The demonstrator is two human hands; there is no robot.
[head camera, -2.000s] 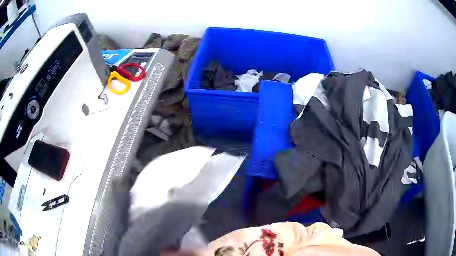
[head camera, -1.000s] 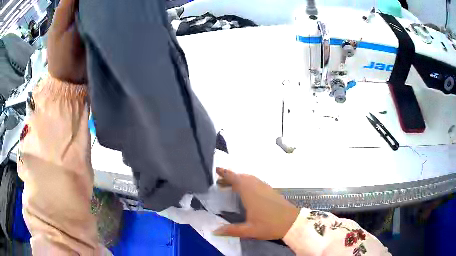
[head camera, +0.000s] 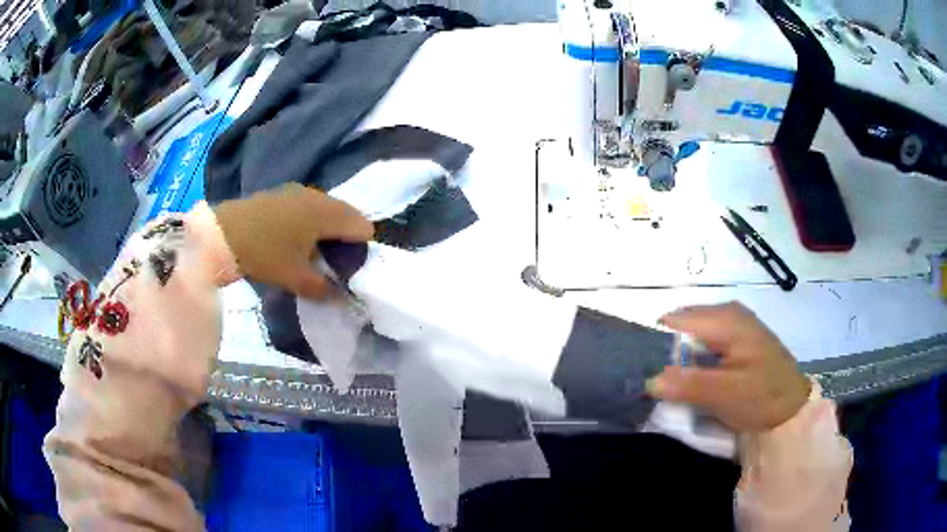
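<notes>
A dark grey garment panel lies on the table left of the sewing machine. White pocketing spreads from it along the front of the table, and parts hang over the edge. My left hand grips the cloth where grey and white meet. My right hand holds the far end of the pocketing by a dark grey facing piece. The cloth between my hands is partly blurred. The presser foot area shows no cloth under it.
The white sewing machine stands at the back right. Black thread snips and a dark phone-like slab lie right of the needle. A grey box with a round vent is at left. A blue bin is below the table edge.
The grey panel has come down from my raised left hand onto the table. My left hand has lowered onto the cloth. My right hand has moved right, stretching out the pocketing with its grey piece.
</notes>
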